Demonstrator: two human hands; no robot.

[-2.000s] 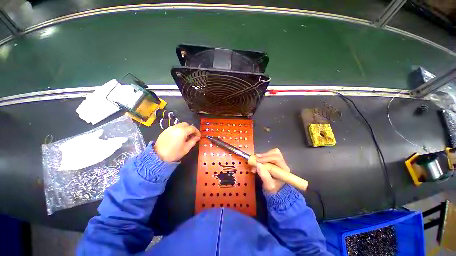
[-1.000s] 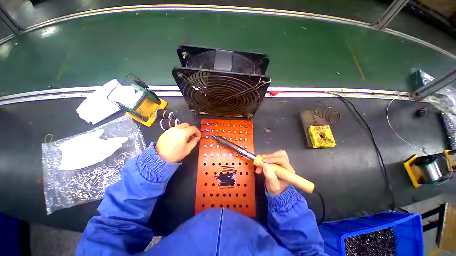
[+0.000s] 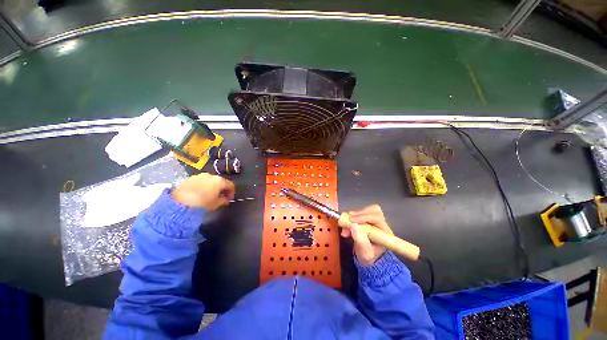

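My right hand (image 3: 367, 232) is closed around the pale wooden handle of the soldering iron (image 3: 313, 203). The iron's dark tip is over the upper left part of the orange-red hole plate (image 3: 267, 255). Small shiny parts show in the plate's upper rows. A small pile of black pieces (image 3: 301, 235) lies on its middle. My left hand (image 3: 203, 192) is left of the plate, with thumb and fingers pinched on a thin silvery strand, seemingly solder wire (image 3: 243, 198), that points toward the plate. Whether the iron's tip touches a part cannot be told.
A black fan (image 3: 296, 124) stands behind the plate. At left are a yellow-based reel stand (image 3: 198, 150), dark-and-white rings (image 3: 227, 163), a white cloth (image 3: 130, 141) and a clear parts bag (image 3: 110, 249). At right are a yellow sponge (image 3: 427, 180), another reel (image 3: 574, 221) and a blue bin (image 3: 547, 299).
My left hand has moved left and slightly toward me, away from the plate's edge, with the strand. The iron's tip has shifted slightly toward me.
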